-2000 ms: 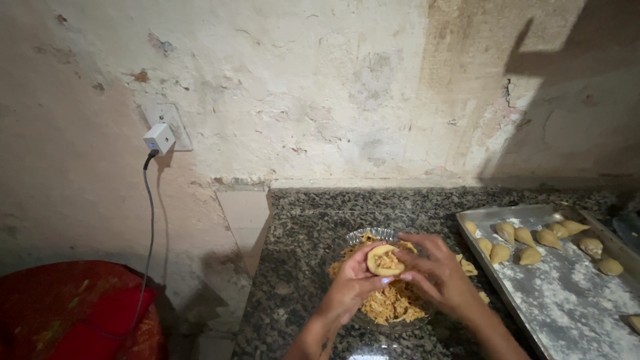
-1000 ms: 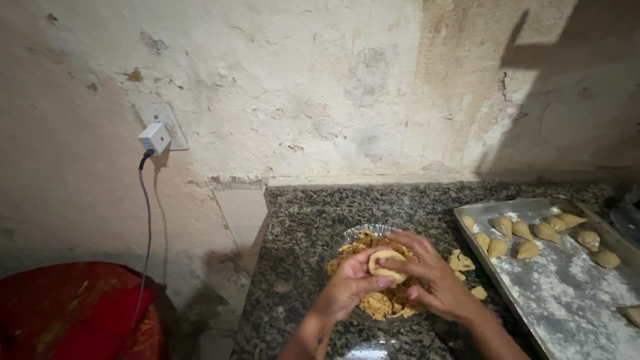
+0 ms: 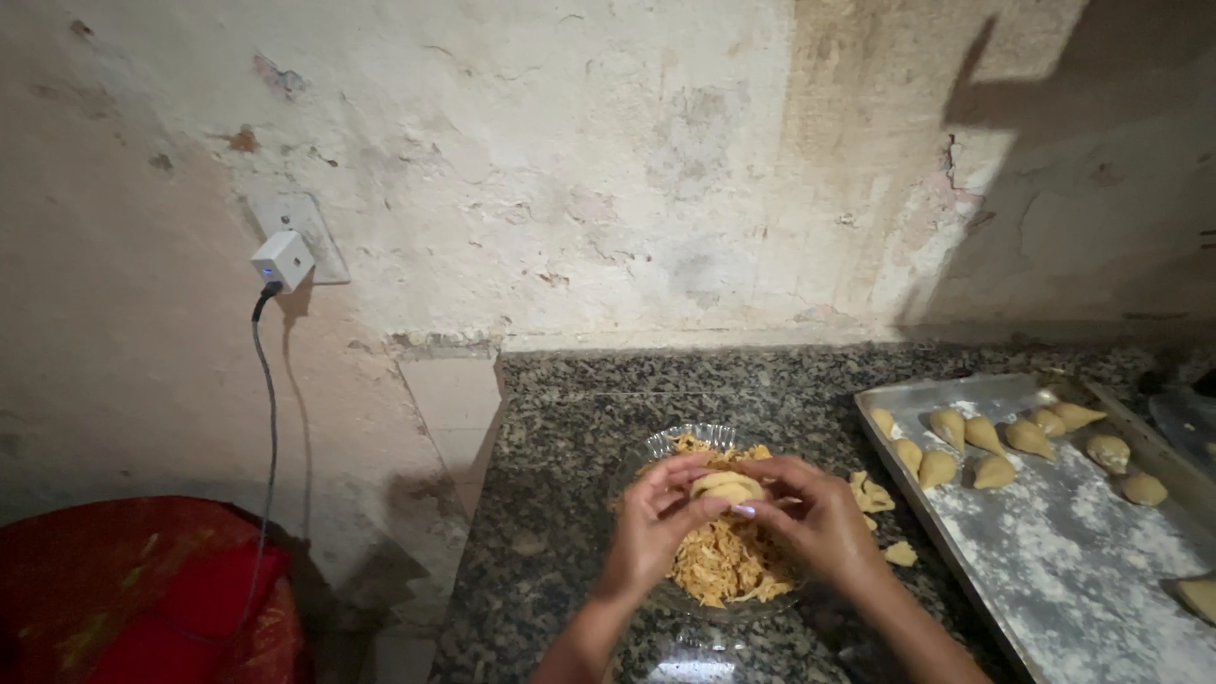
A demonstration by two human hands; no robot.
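Observation:
A cup-shaped piece of pale dough (image 3: 727, 487) is held between both hands above a clear glass dish (image 3: 698, 437) of shredded orange filling (image 3: 731, 562). My left hand (image 3: 654, 518) grips its left side, thumb at the near edge. My right hand (image 3: 817, 513) pinches its right side with thumb and fingers. The dough's edges are drawn close together; what lies inside is hidden. Dough scraps (image 3: 870, 494) lie on the counter right of the dish. Several teardrop-shaped dough pieces (image 3: 1029, 439) sit on a floured metal tray (image 3: 959, 560) farther right.
The dark granite counter (image 3: 560, 456) meets a worn plaster wall (image 3: 570, 171). A white charger (image 3: 283, 261) with a hanging cable (image 3: 271, 408) is plugged in at left. Below it stands a red round object (image 3: 95, 551) with a bright red cloth-like item (image 3: 190, 608) on it.
The dough's opening faced up, with filling visible, two seconds ago; now its edges are closer together. My right hand's fingers have moved from over the dough to its right side.

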